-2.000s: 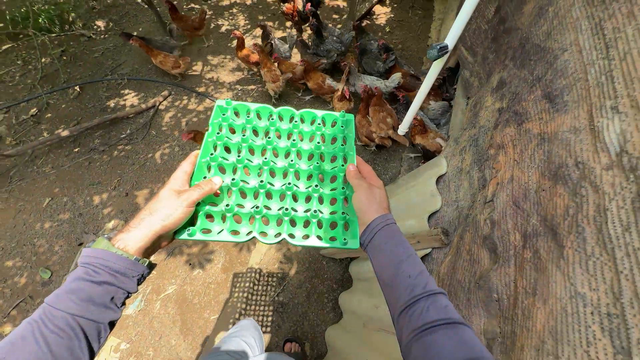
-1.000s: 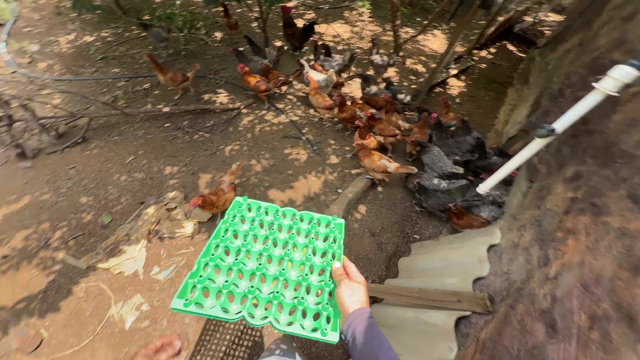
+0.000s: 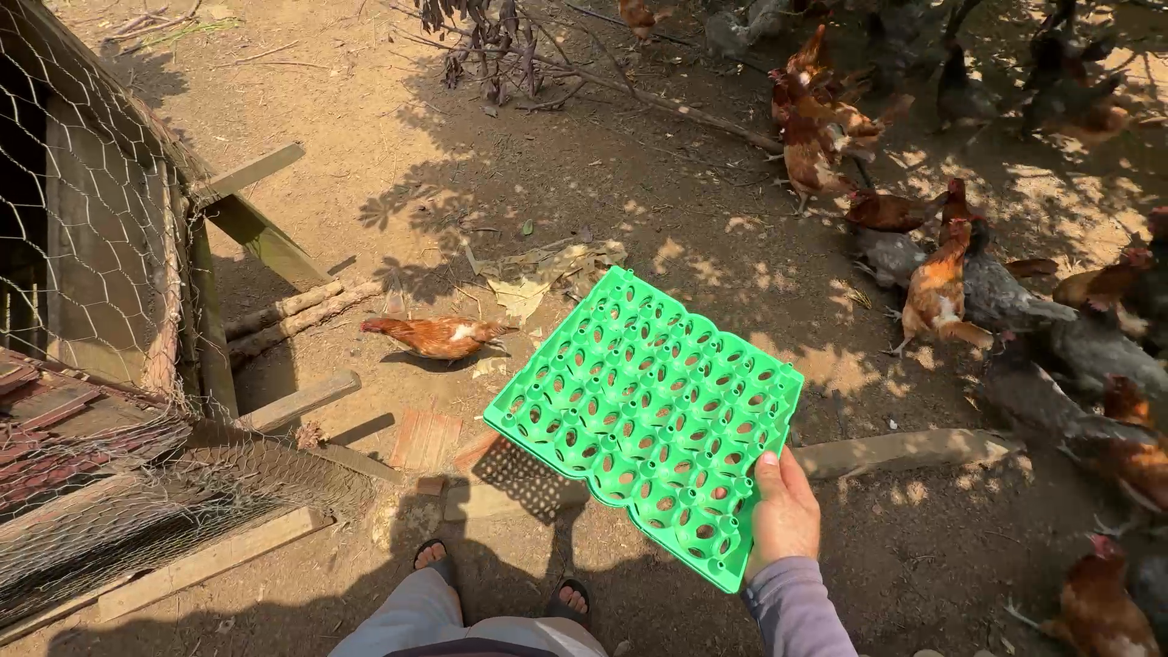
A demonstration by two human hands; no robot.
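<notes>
My right hand (image 3: pixel 787 511) grips the lower right edge of a green plastic egg tray (image 3: pixel 643 420), its thumb on the top face. The tray is tilted, and ground shows through the holes in its cups; no eggs are visible in it. My left hand is out of the frame. Beyond the tray's left corner a brown hen (image 3: pixel 438 336) stands on the dirt.
On the left is a wooden frame with wire mesh (image 3: pixel 91 219), with a plank (image 3: pixel 210 561) low beside it. Many brown and grey hens (image 3: pixel 940 283) crowd the right side. A wooden beam (image 3: pixel 903 452) lies right of my hand, and a dry branch (image 3: pixel 675 108) lies farther off.
Two seconds ago both hands held the tray; my left hand has since let go and left the view. The view has swung left, bringing in the wire mesh frame.
</notes>
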